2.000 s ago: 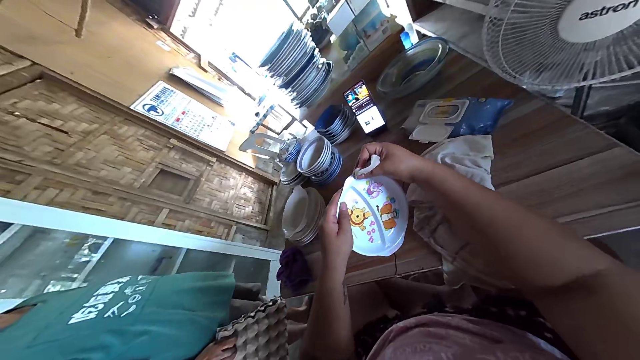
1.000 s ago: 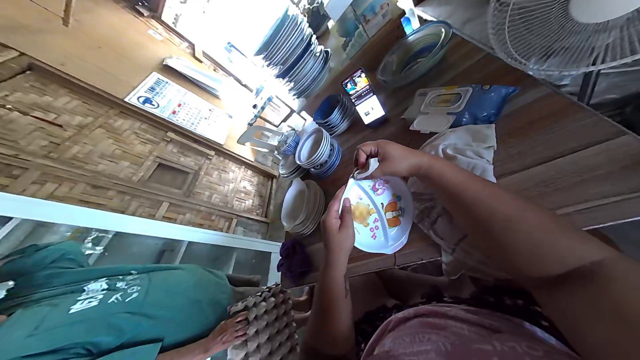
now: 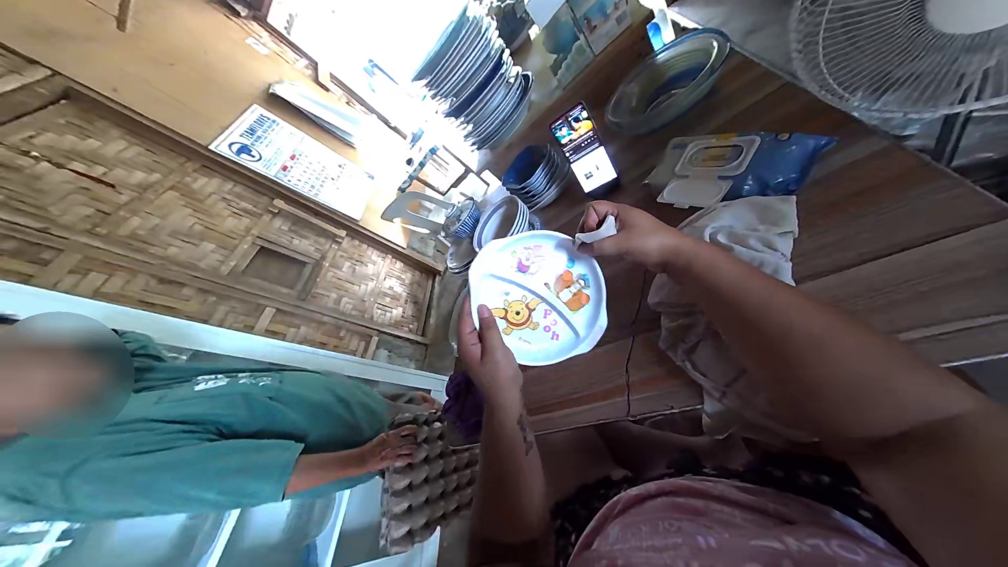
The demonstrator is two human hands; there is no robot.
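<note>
A white divided plate (image 3: 543, 295) printed with cartoon animals is tilted above the front of the wooden table. My left hand (image 3: 492, 350) grips its lower left rim, the thumb over the edge. At the plate's upper right rim, my right hand (image 3: 622, 232) pinches a small white wipe (image 3: 596, 230). Right of the plate lies a crumpled pale cloth (image 3: 748, 228), with an opened pack of wet wipes (image 3: 776, 161) behind it.
Behind the plate stand stacked bowls (image 3: 538, 177), a lit phone (image 3: 584, 150), a glass bowl (image 3: 669, 83) and tall stacked plates (image 3: 480, 75). A fan (image 3: 898, 59) is at right. At left, a person in green (image 3: 236, 425) touches a cardboard egg tray (image 3: 429, 472).
The plate, held by my left hand throughout, has turned. My right hand with the wipe is now at the upper right rim. The person in green has moved farther into view, a hand on the egg tray.
</note>
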